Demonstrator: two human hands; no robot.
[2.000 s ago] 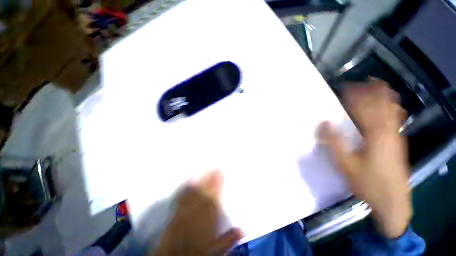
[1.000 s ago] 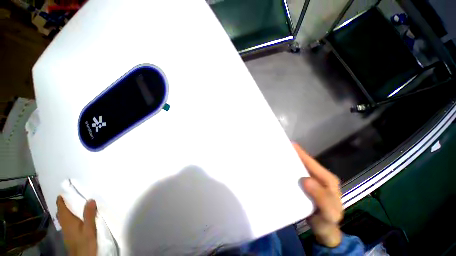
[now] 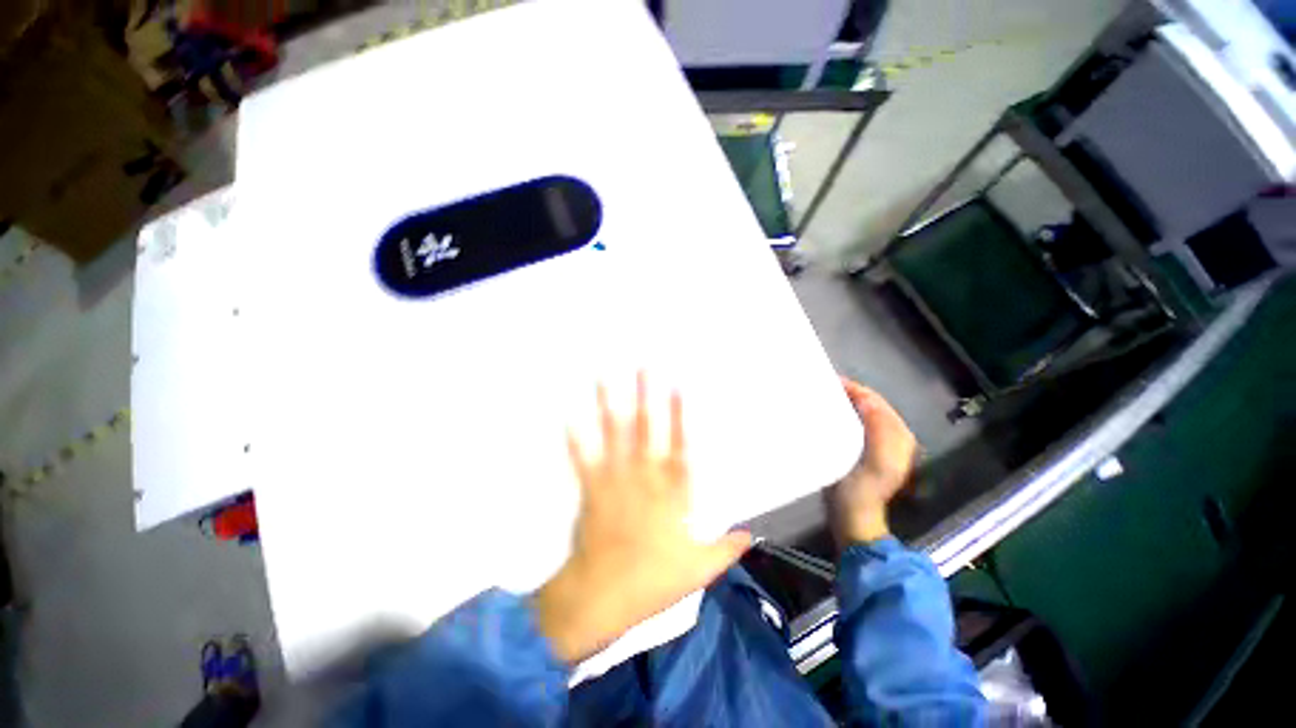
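Observation:
The white cabinet unit (image 3: 427,427) lies display side up in front of me, with a glossy black oval display panel (image 3: 490,238) and a small green tab (image 3: 600,248) beside it. A lower white side cover (image 3: 185,370) adjoins its left side. My left hand (image 3: 633,498) lies palm down on the white top near the front edge, fingers spread. My right hand (image 3: 874,455) grips the unit's right edge near the front corner; its fingers are partly hidden. No cloth shows in either hand.
A metal trolley with a green shelf (image 3: 981,292) stands to the right, another trolley (image 3: 775,107) behind. The green-topped line (image 3: 1180,512) with a metal rail runs at right. Cartons (image 3: 85,142) stand back left. A person's shoes (image 3: 228,666) show at lower left.
My left hand has moved from the unit's left side, where it held a white cloth, onto the top further right. The cloth is out of sight. My right hand stays at the right edge.

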